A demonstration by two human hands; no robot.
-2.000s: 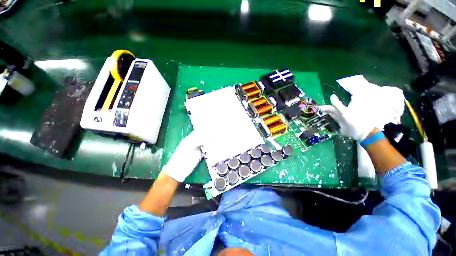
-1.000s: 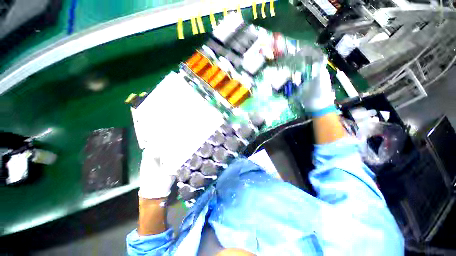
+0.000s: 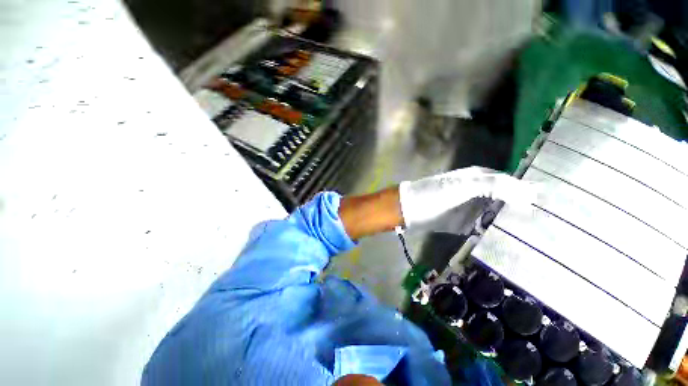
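The large circuit board (image 3: 434, 290) is at the right, cut off by the picture's edge. Its wide pale heat sink (image 3: 596, 226) of parallel bars faces up, with several black round capacitors (image 3: 520, 313) along the near side. A small yellow and black part (image 3: 607, 90) sits at its far corner. My left hand (image 3: 468, 194), in a white glove, grips the board's left edge with fingers on the heat sink. The fingers are somewhat blurred. My right hand is out of the picture.
A rack trolley (image 3: 317, 166) at the upper middle holds other boards. A large white surface (image 3: 90, 188) fills the left side. The floor (image 3: 381, 162) shows between the trolley and the board. A green surface (image 3: 554, 64) lies at the upper right.
The view has swung away from the green mat and tape machine to the trolley. The board is lifted off the bench and moved with my left hand. My right hand has left the picture.
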